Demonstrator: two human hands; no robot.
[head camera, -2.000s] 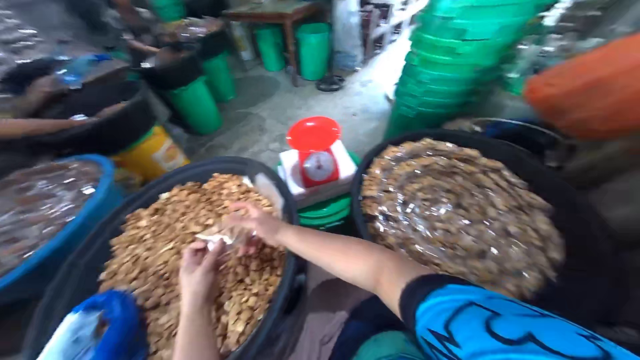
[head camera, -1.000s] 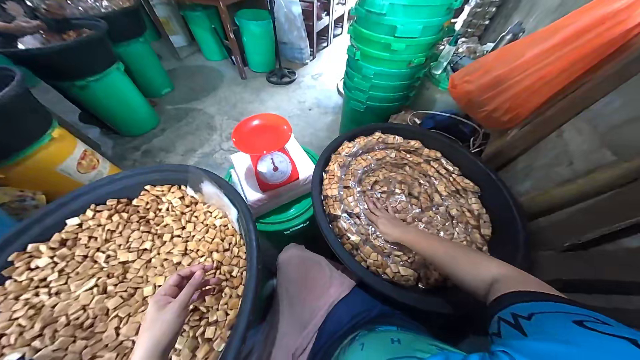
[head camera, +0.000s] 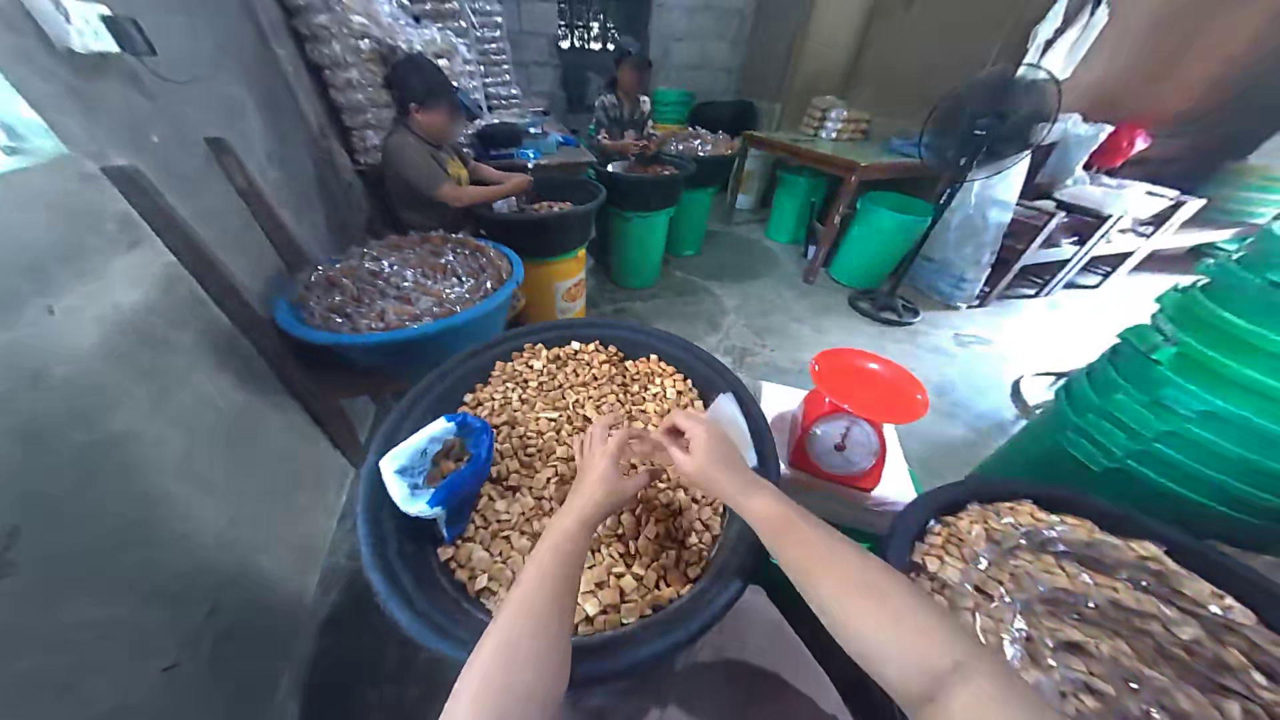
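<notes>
A black tub (head camera: 400, 590) holds a heap of small square baked pieces (head camera: 540, 400). Over the middle of the heap are my left hand (head camera: 605, 470) and my right hand (head camera: 700, 455), close together. What looks like a small clear plastic bag (head camera: 645, 452) is pinched between their fingertips; its edges are hard to make out. A blue and white bag (head camera: 465, 500), folded open with darker bits inside, lies at the tub's left. A white sheet (head camera: 732, 425) sticks up at the tub's right inner wall. To the right stands a red dial scale (head camera: 845, 435) with a round pan.
Another black tub (head camera: 905, 530) with clear-wrapped packs is at lower right, below stacked green tubs (head camera: 1150, 400). A blue basin (head camera: 490, 325) of packs is at back left. Two people (head camera: 425, 160) sit at tubs behind. A pedestal fan (head camera: 885, 305) stands beyond the scale.
My right hand has left the packs in the right tub, where it rested a second ago, and is now beside my left hand over the heap. The view has swung left and up.
</notes>
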